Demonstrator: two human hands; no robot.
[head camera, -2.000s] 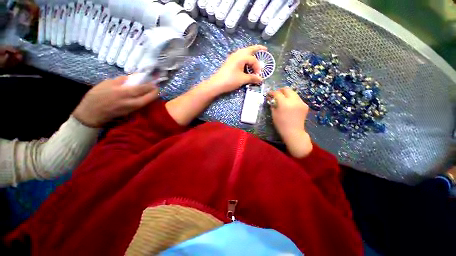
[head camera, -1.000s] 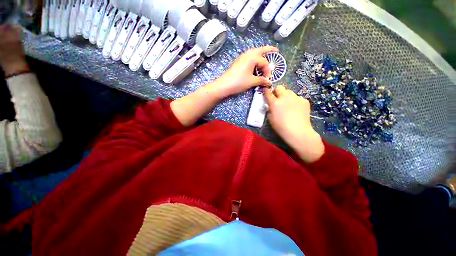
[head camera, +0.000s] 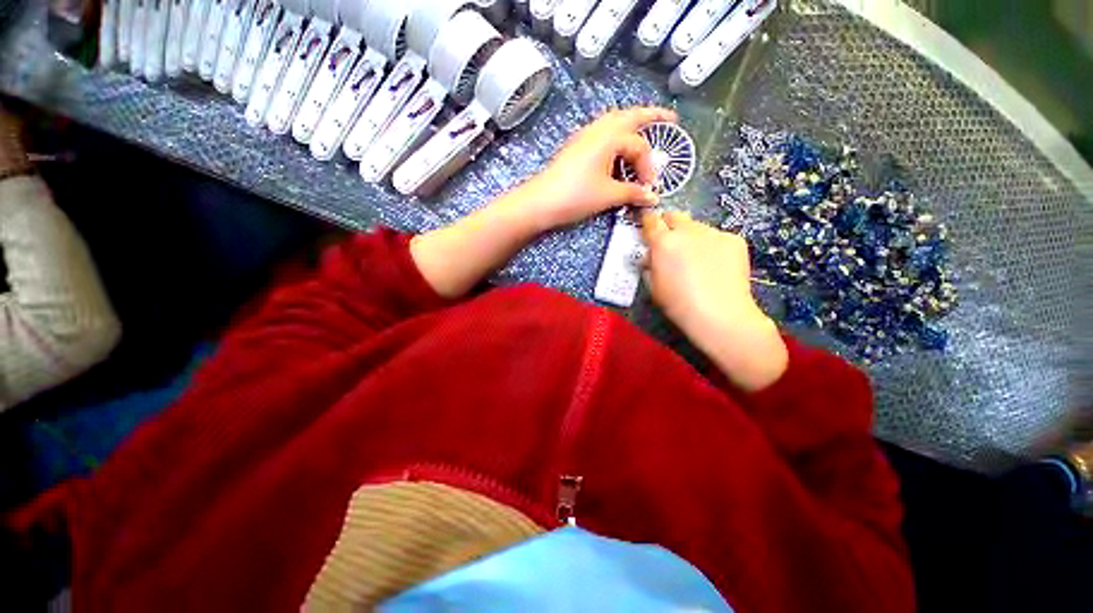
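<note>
A white handheld fan lies on the bubble wrap in front of me, its round spoked head (head camera: 671, 158) away from me and its flat handle (head camera: 620, 261) towards me. My left hand (head camera: 596, 164) grips the fan head from the left, with thumb and fingers at its edge and neck. My right hand (head camera: 698, 266) is at the neck on the right, fingers bent together. Whether a tiny part sits between its fingertips is hidden. A pile of small blue and pale gold parts (head camera: 857, 246) lies to the right, with finer silvery parts (head camera: 746, 180) at its left side.
Rows of white fans (head camera: 342, 102) stand side by side at the upper left, and more handles (head camera: 725, 42) lie at the top. Bubble wrap (head camera: 1007, 263) covers the bench up to its curved pale edge. Another person's sleeve (head camera: 54, 281) is at the left, and part of another person at the right rim.
The neighbour's arm has drawn back left from the fan row, where another fan now stands. My right hand has moved from beside the handle up to the fan's neck. My left hand keeps its hold.
</note>
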